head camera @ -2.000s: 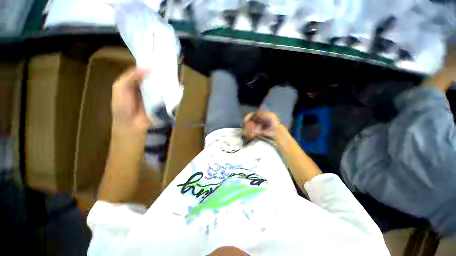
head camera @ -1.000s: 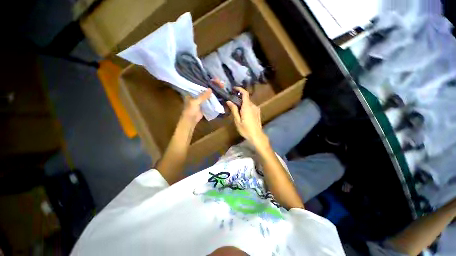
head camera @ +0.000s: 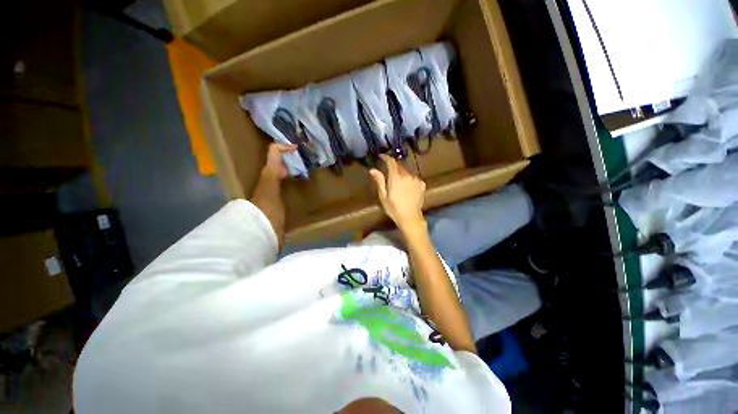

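Observation:
An open brown carton (head camera: 332, 218) holds a row of several white-bagged dark corded items across its floor. My left hand (head camera: 277, 162) is in the carton's left side, with its thumb on the lower edge of the leftmost bagged corded item (head camera: 275, 109); some of its fingers are hidden. My right hand (head camera: 400, 191) is over the carton's near side, thumb and index finger apart, fingertips close to the dark plug ends below the middle of the row. It holds nothing that I can see.
A green-edged bench (head camera: 635, 323) on the right bears white-bagged corded items (head camera: 704, 303) and a stack of white sheets (head camera: 639, 57). An orange trolley deck (head camera: 190, 113) shows left of the carton. Dark crates (head camera: 93, 247) stand at the left. My knees are against the carton's near side.
The bagged corded item that both hands held above the carton now lies at the left end of the row. My right hand has come off it. The other person's arm has left the view.

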